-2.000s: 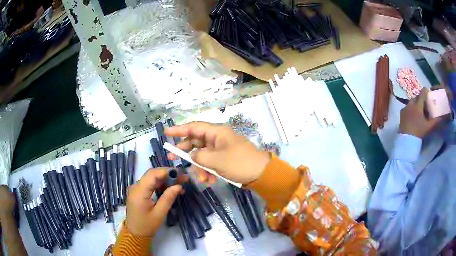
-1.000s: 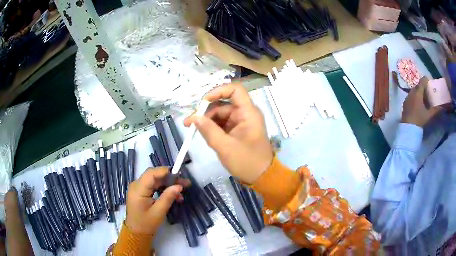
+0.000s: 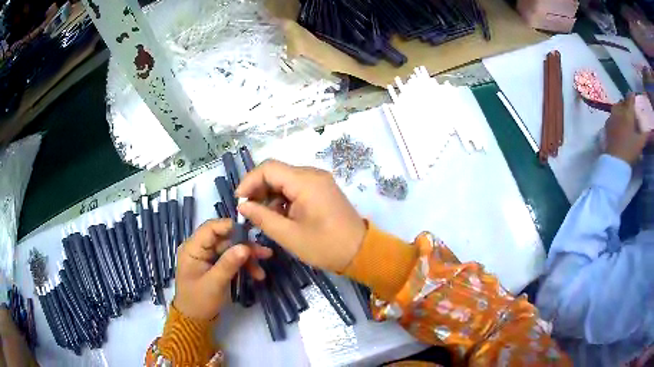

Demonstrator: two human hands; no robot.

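Note:
My left hand [image 3: 208,269] grips a black handle sleeve [image 3: 240,233] upright near the middle of the white work sheet. My right hand [image 3: 301,215] pinches the white core rod [image 3: 242,206] at the sleeve's top opening. Only a short white end shows; the rest is hidden in the sleeve or behind the fingers. Loose black sleeves [image 3: 276,304] lie under and around my left hand. Filled handles [image 3: 115,265] with white tips stand in a row at the left. White rods [image 3: 430,129] lie piled at the right.
Small metal fittings [image 3: 349,158] lie in heaps behind my right hand. A clear bag of white rods [image 3: 222,79] and a chipped metal post [image 3: 147,75] are behind. Black sleeves [image 3: 391,29] heap on brown paper. At right, a neighbour in blue sleeves [image 3: 599,208] sits by brown straps [image 3: 551,107].
My right hand has come down towards my left hand, and the white rod has sunk into the sleeve, leaving only its end showing. The neighbour's hand has moved right.

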